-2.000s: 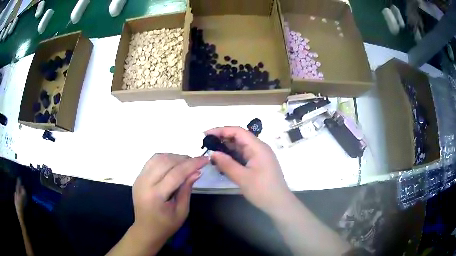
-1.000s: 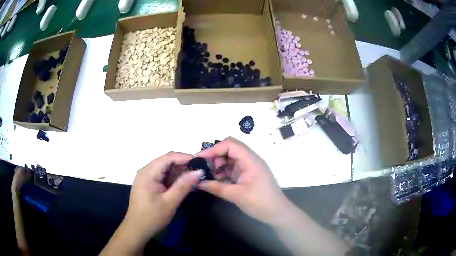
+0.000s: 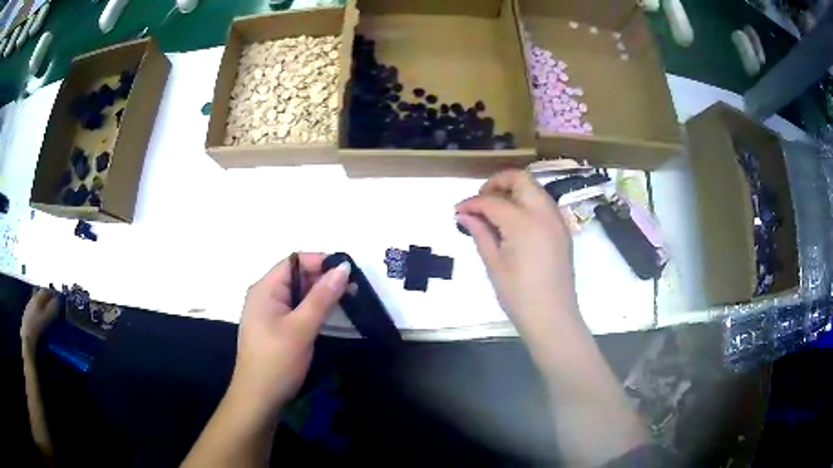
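My left hand point(image 3: 290, 320) holds a long black housing point(image 3: 367, 306) between thumb and fingers, over the bench's front edge; a thin dark piece also shows between its fingers. My right hand point(image 3: 525, 247) is over the white bench to the right, thumb and fingertips pinched on a small dark round piece point(image 3: 463, 226), mostly hidden by the fingers. A black cross-shaped piece point(image 3: 421, 267) lies flat on the bench between my hands, with a small patterned dark piece at its left end.
Open cardboard boxes of beige caps point(image 3: 285, 91), black caps point(image 3: 429, 119) and pink caps point(image 3: 557, 91) stand behind. Boxes of dark parts stand left point(image 3: 142, 137) and right point(image 3: 722, 210). Black and pink housings point(image 3: 630, 239) lie right of my right hand. Another person's hand point(image 3: 38, 315) shows far left.
My hands have parted. My right hand has moved right and up, to where the lone black round piece lay. My left hand keeps the black housing, and the cross-shaped piece is uncovered.
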